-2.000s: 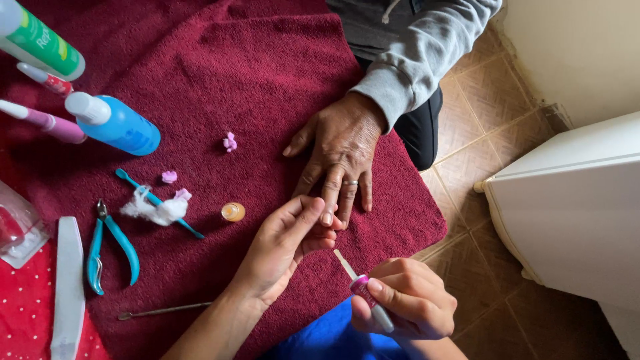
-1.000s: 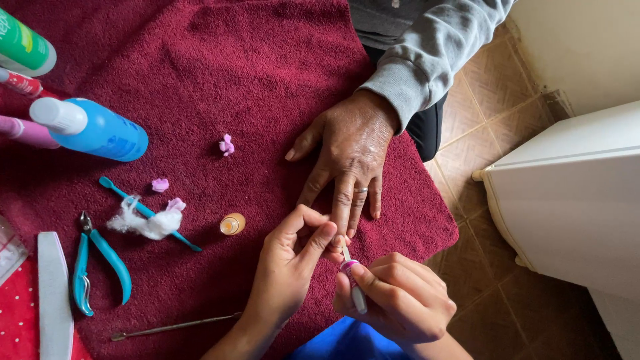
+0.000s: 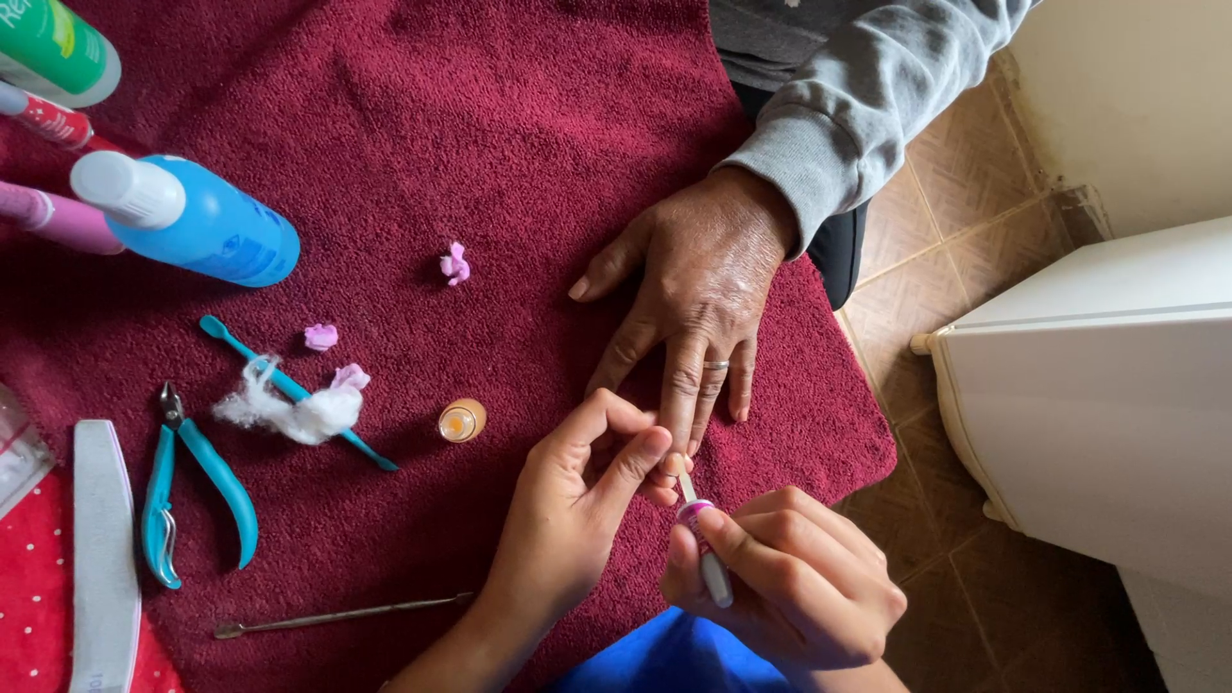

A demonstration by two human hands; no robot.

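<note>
My right hand (image 3: 794, 577) grips a nail tool (image 3: 710, 558) with a grey handle, a pink-and-white collar and a pale flat tip. That tip touches a fingernail of another person's hand (image 3: 707, 260), which lies palm down on a dark red towel (image 3: 539, 144) and wears a ring. With thumb and fingers, my left hand (image 3: 577, 500) holds the end of that same finger. Left of my hands a small orange-and-clear round item (image 3: 462, 421) sits on the towel. Beyond it, white cotton (image 3: 303, 412) lies across a blue plastic stick (image 3: 289, 385).
Cuticle nippers (image 3: 197, 491), a nail file (image 3: 104, 558) and a metal cuticle pusher (image 3: 337, 616) lie at lower left. A blue bottle (image 3: 217, 221), a green bottle (image 3: 58, 53) and pink tubes stand or lie at upper left. White furniture (image 3: 1097, 385) is at right.
Two seconds ago the tool's tip was below the fingertip, off the nail; it now touches the nail. My right hand has moved toward my left hand.
</note>
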